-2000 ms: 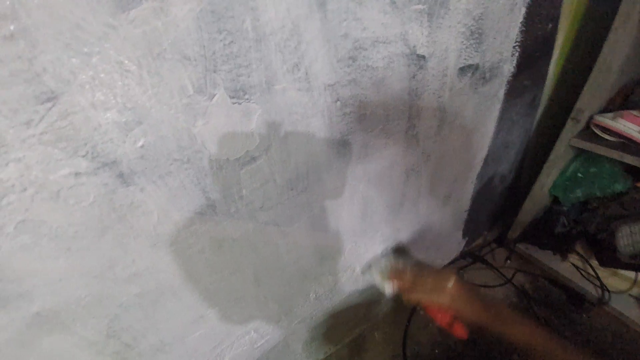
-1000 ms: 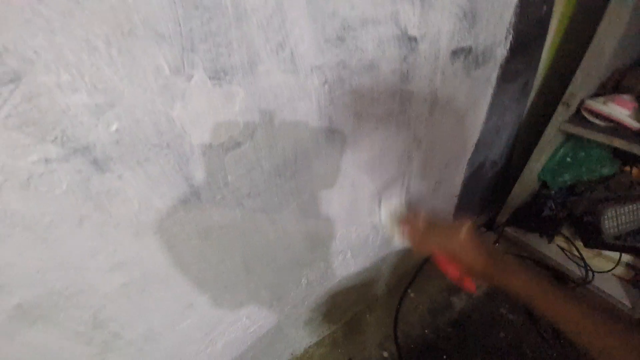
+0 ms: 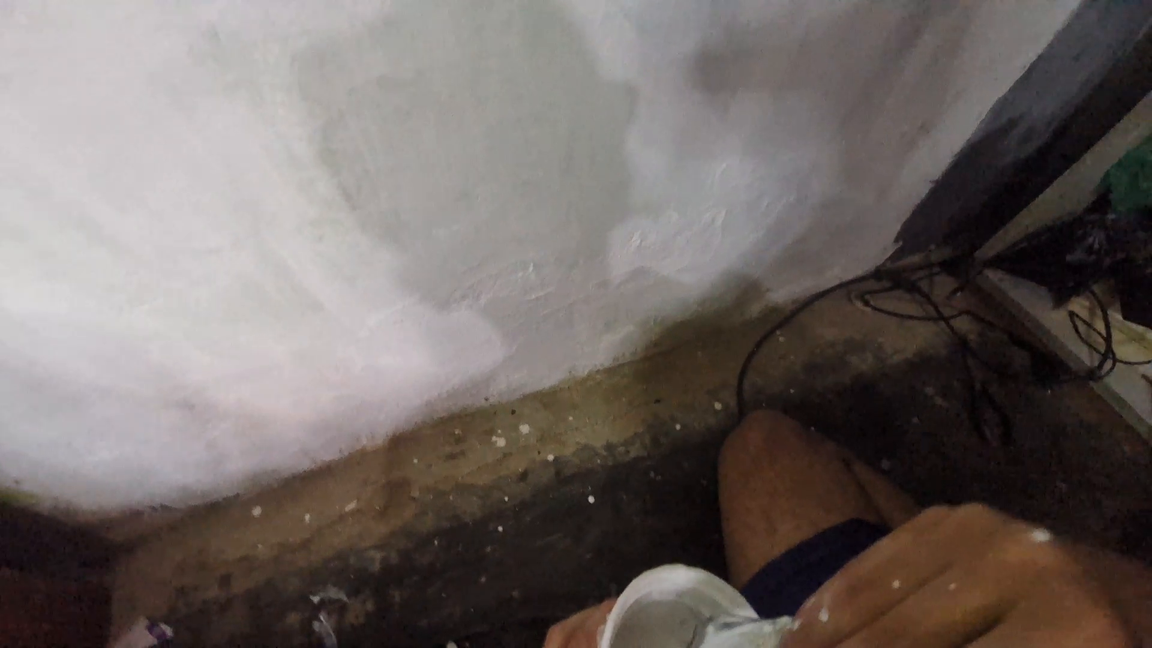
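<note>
My right hand (image 3: 972, 585), flecked with white paint, is at the bottom right, closed on a paintbrush whose white-coated bristles (image 3: 742, 633) lie in a white container of paint (image 3: 679, 594). The brush's handle is hidden by the hand. At the container's left side my left hand (image 3: 576, 627) grips it; only some fingers show at the bottom edge. Beyond the hands stands a wall (image 3: 486, 162) with uneven white paint and a greyer patch in its middle. Shadows fall across it.
My bent knee (image 3: 778, 477) is close to the wall's foot. Black cables (image 3: 909, 297) run along the floor at the right, near a dark post (image 3: 1035, 135) and a shelf edge (image 3: 1062, 342). Green plastic (image 3: 1129, 175) lies at the right edge. The floor (image 3: 504, 504) is spotted with white drops.
My right hand has moved from the wall back to the container, which has come into view with my left hand. The view has tilted down toward the floor.
</note>
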